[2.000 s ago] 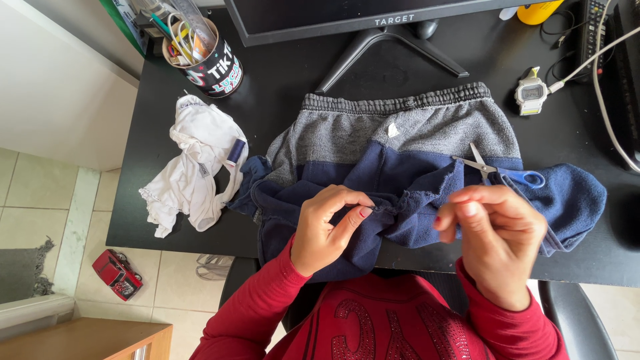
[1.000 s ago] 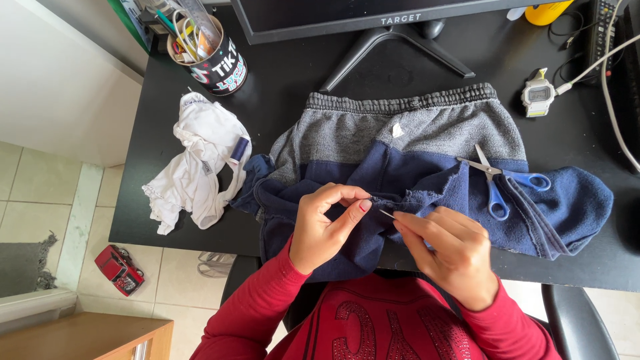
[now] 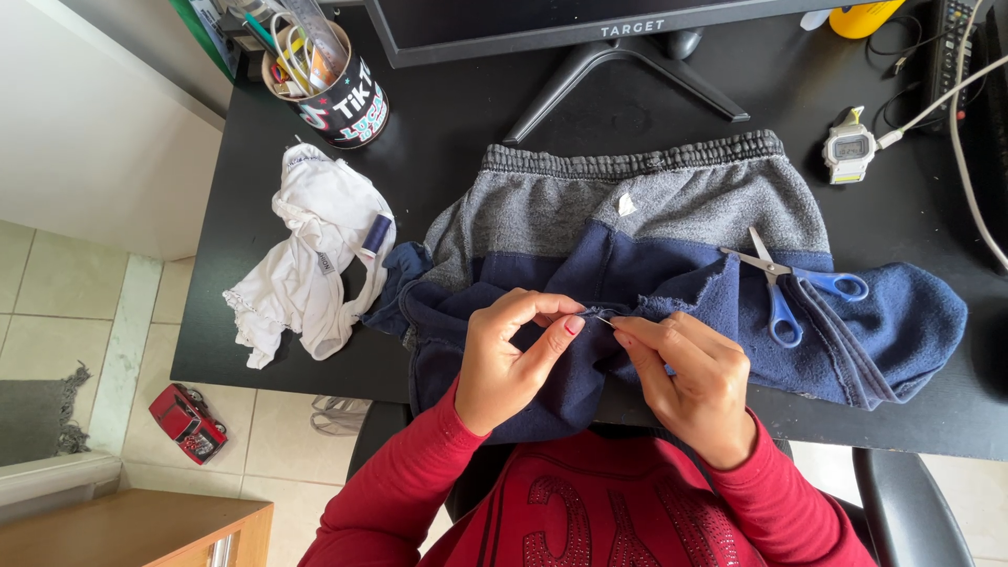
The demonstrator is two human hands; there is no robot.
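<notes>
Grey and navy fleece trousers point(image 3: 551, 213) with an elastic waistband lie across the black desk. My left hand point(image 3: 516, 350) pinches their torn navy edge between thumb and forefinger. A thin sewing needle point(image 3: 603, 320) is between the fingertips of my right hand point(image 3: 693, 374), its tip at the edge beside my left fingers. Thread is too fine to make out clearly. Open scissors with blue handles point(image 3: 776, 272) rest on the navy fabric, right of my hands. A spool of dark blue thread point(image 3: 377, 235) lies on a crumpled white cloth garment point(image 3: 315, 252) at the left.
Behind the trousers stands a monitor on its V-shaped base point(image 3: 622, 55). A decorated pen cup point(image 3: 331, 87) is at the back left. A white digital watch point(image 3: 850, 150), a remote control point(image 3: 949, 63) and cables lie at the right. A red toy car point(image 3: 189, 424) is on the tiled floor.
My right hand was raised off the fabric two seconds ago, near the scissors; it has come down and left to the torn edge. My left hand has stayed at the fabric.
</notes>
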